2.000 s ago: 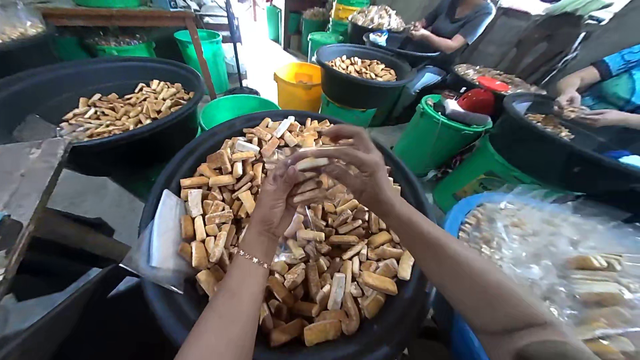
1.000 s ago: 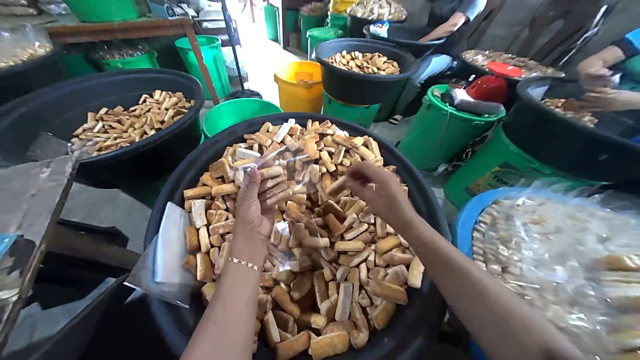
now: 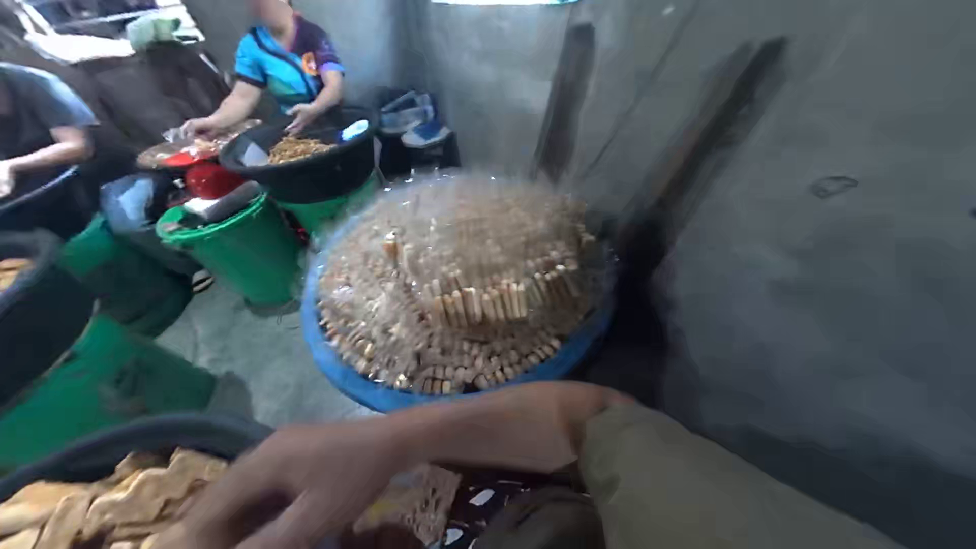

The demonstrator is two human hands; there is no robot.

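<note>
My right hand (image 3: 282, 484), blurred, reaches in from the lower right over the edge of a black tub (image 3: 175, 428) at the lower left. Its fingers are low in the view, close to light brown baked pieces (image 3: 99, 499) in that tub; whether they grip one cannot be told. Beyond my forearm stands a round blue tub (image 3: 343, 377) heaped with clear plastic packs (image 3: 480, 297) of small baked sticks. My left hand is out of view.
Green bins (image 3: 236, 244) stand at the left. Behind them, a person (image 3: 286, 69) in a blue and purple shirt works at a black tub (image 3: 305, 171); another person (image 3: 46, 114) is at the far left. A grey wall (image 3: 801, 290) with leaning dark boards (image 3: 709, 130) closes off the right.
The view has swung far to the right. My left hand, which held a clear bag over the tub of baked pieces, has left the view. The blue tub now shows in the middle.
</note>
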